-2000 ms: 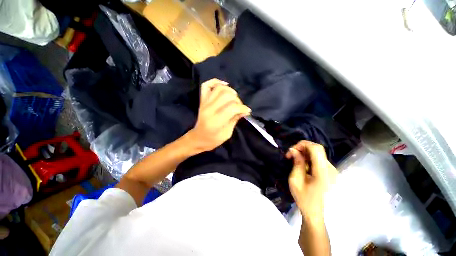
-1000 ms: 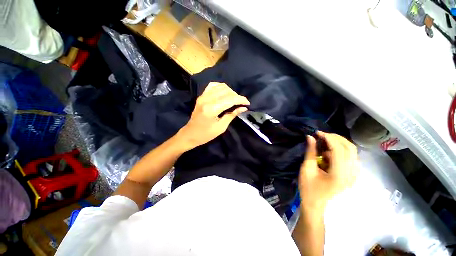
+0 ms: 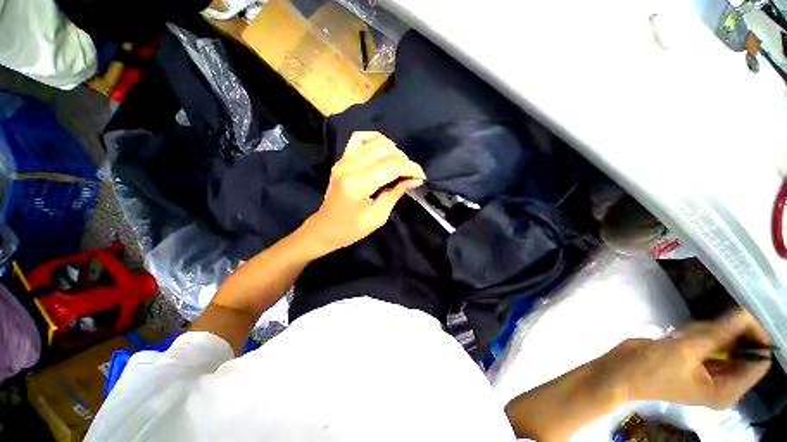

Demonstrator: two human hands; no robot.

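Note:
A heap of black to navy garments lies over my lap and beside the table. My left hand pinches a dark garment edge above the lap, with a thin white strip running down from the fingertips. My right hand is away from the cloth at the lower right, blurred, near the table's edge. It holds small thread snips, with a yellow part and a dark point showing between the fingers.
The long white table runs from top middle to the right, with a red ring handle at its edge. Clear plastic lies below. A brown carton, a red stool and a blue crate stand around.
My right hand has moved from the dark cloth out to the lower right with the snips. The cloth it was at now lies bunched. My left hand has stayed nearly in place.

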